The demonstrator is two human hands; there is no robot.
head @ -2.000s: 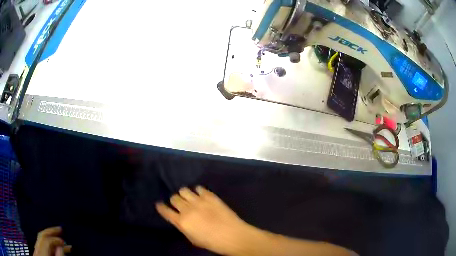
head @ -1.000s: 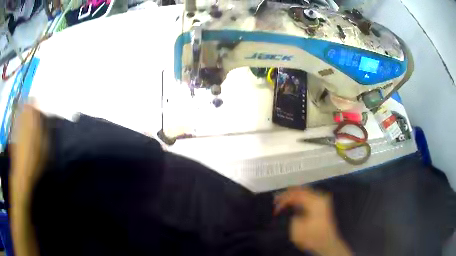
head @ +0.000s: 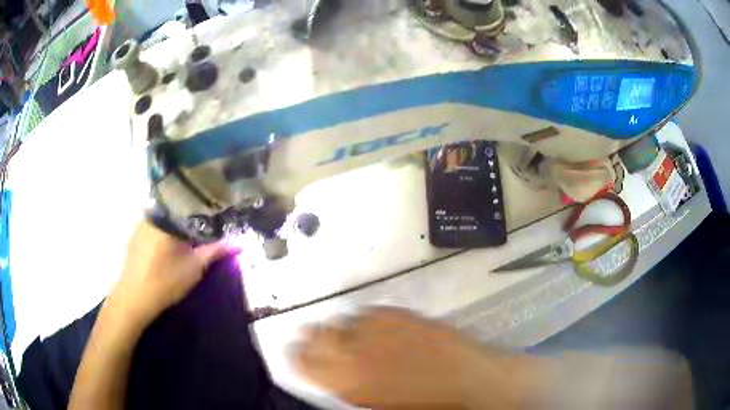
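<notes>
The dark fabric [head: 188, 344] lies over the table's front left, its upper corner at the needle area [head: 240, 240] under a pink-violet light. My left hand [head: 164, 264] is at the left end of the machine head, thumb and fingers on the fabric's upper edge beside the needle; the fingertips are partly hidden behind the head. My right hand [head: 376, 356] is blurred over the table's front edge, right of the fabric; its fingers are too blurred to tell whether it holds anything. The cream sewing machine head [head: 336, 120] with blue stripe spans the view.
A smartphone [head: 467, 196] lies under the machine arm. Scissors [head: 592, 244] with red and yellow loops lie right of it, blades pointing left. A small white and red packet [head: 671, 182] is at the right end. A green mesh tray [head: 68, 80] stands behind at upper left.
The view is closer to the machine. My left hand and the fabric have moved from the table's left side to the needle area. My right hand has moved up onto the front edge.
</notes>
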